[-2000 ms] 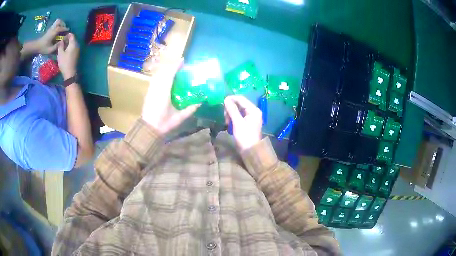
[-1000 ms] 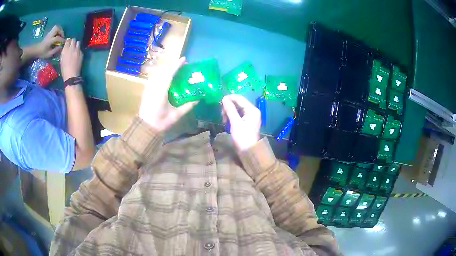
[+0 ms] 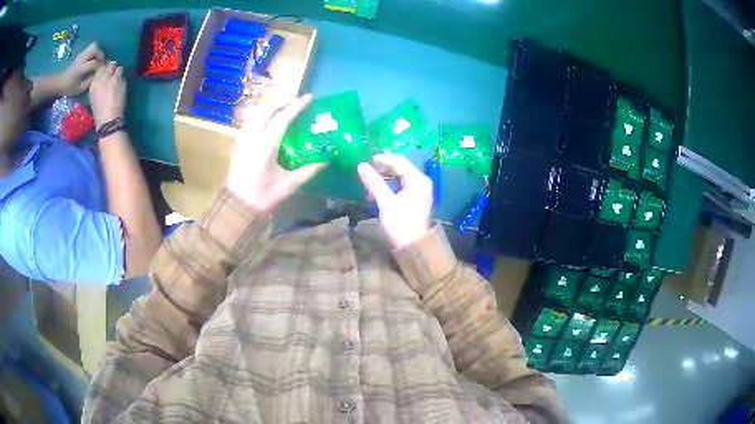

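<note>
My left hand (image 3: 263, 157) grips a green circuit board (image 3: 327, 131) by its left edge, above the mat. My right hand (image 3: 397, 192) is at the board's lower right corner, thumb and fingertips pinched together; whether a lead is between them is too small to tell. A second green board (image 3: 403, 126) and a third (image 3: 464, 146) lie on the mat to the right. A blue cylinder (image 3: 435, 180) lies below them, and another blue cylinder (image 3: 473, 212) lies tilted beside the black tray.
An open carton (image 3: 207, 147) of blue cylinders stands at the left. A red-filled bin (image 3: 166, 50) and a co-worker's blue sleeve (image 3: 62, 219) are farther left. A black tray (image 3: 530, 157) holds boards at the right; a lower tray (image 3: 579, 331) is beyond the bench edge.
The held board has tilted and its glare has faded. My right fingertips have shifted slightly left along its lower corner. The board at the top edge has shifted left in view.
</note>
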